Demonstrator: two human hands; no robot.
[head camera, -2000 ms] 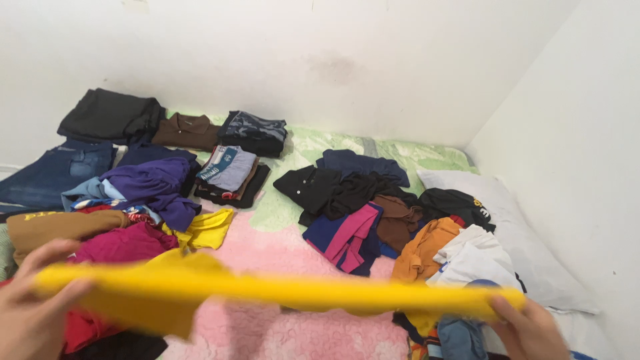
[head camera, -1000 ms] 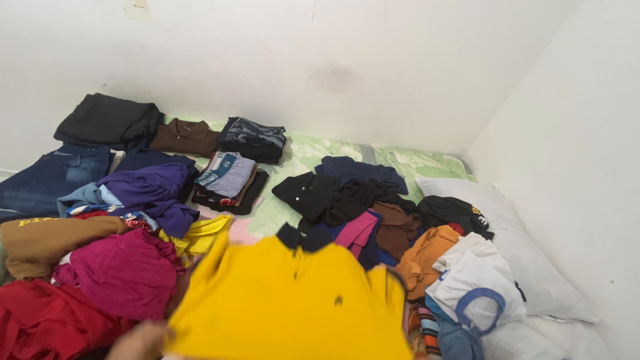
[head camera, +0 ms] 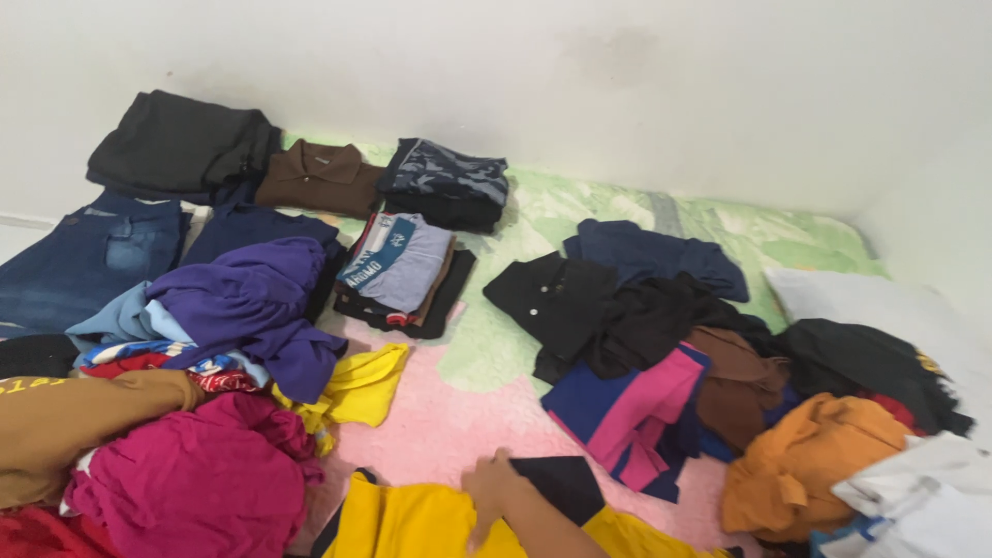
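Observation:
A yellow shirt with dark navy parts (head camera: 418, 515) lies spread on the pink and green bedding at the bottom of the head view, its lower part cut off by the frame. My right hand (head camera: 492, 492) comes in from the bottom edge and rests on the shirt beside a dark navy panel (head camera: 562, 484). Its fingers are blurred, so whether they pinch the cloth is unclear. My left hand is out of view. Left of the shirt sits a crumpled magenta garment (head camera: 198, 480); an orange garment (head camera: 810, 465) lies to its right.
Folded black clothes (head camera: 182, 147), a brown collared shirt (head camera: 318, 178), a patterned pile (head camera: 446, 170) and boxer briefs (head camera: 399, 260) line the back left. Purple cloth (head camera: 248, 294) and jeans (head camera: 93, 256) lie left. A black shirt (head camera: 550, 302) and white garment (head camera: 922, 496) are right, by a pillow (head camera: 860, 294).
The yellow shirt was stretched between both hands, then hung opened out with its collar up; now it lies low on the bed. My left hand has gone out of view.

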